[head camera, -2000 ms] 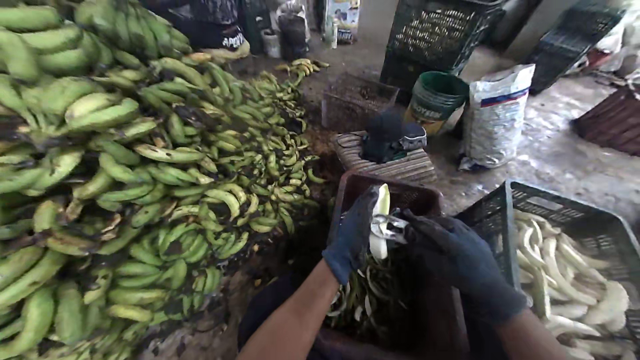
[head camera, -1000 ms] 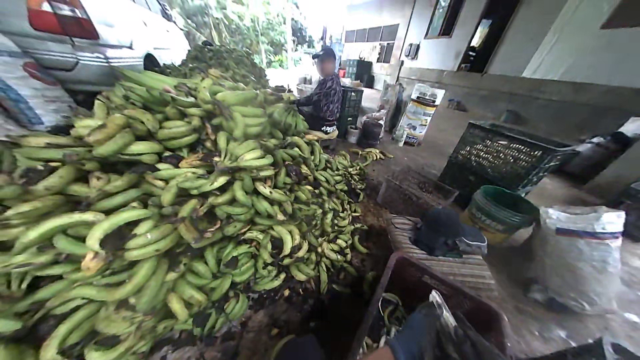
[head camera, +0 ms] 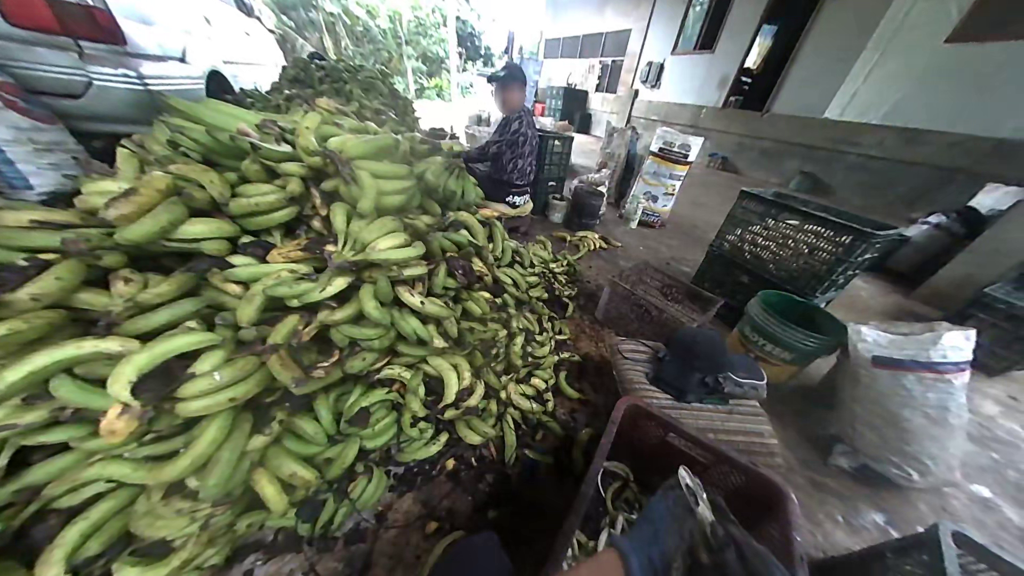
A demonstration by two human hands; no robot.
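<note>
At the bottom edge, my left hand (head camera: 660,528) in a blue-grey glove is over a dark red plastic crate (head camera: 620,424). My right hand (head camera: 732,540), in a dark glove, is close beside it and blurred. A pale, shiny object (head camera: 694,492) shows between the two hands; whether it is a tool or a plantain, and which hand holds it, I cannot tell. Peels (head camera: 620,496) lie inside the crate. A large heap of green plantains (head camera: 320,320) fills the left side. My fingers are mostly hidden.
Another person (head camera: 512,148) sits behind the heap. Past the crate are a striped mat (head camera: 744,424) with a dark cap (head camera: 696,360), a green bucket (head camera: 788,328), a white sack (head camera: 908,400) and black crates (head camera: 800,240). A black crate's rim (head camera: 896,552) is at lower right. A car (head camera: 144,64) stands at upper left.
The view has swung up and left since two seconds ago. Then, my hands held a partly peeled plantain and a metal tool over the red crate; now they are low and partly cut off.
</note>
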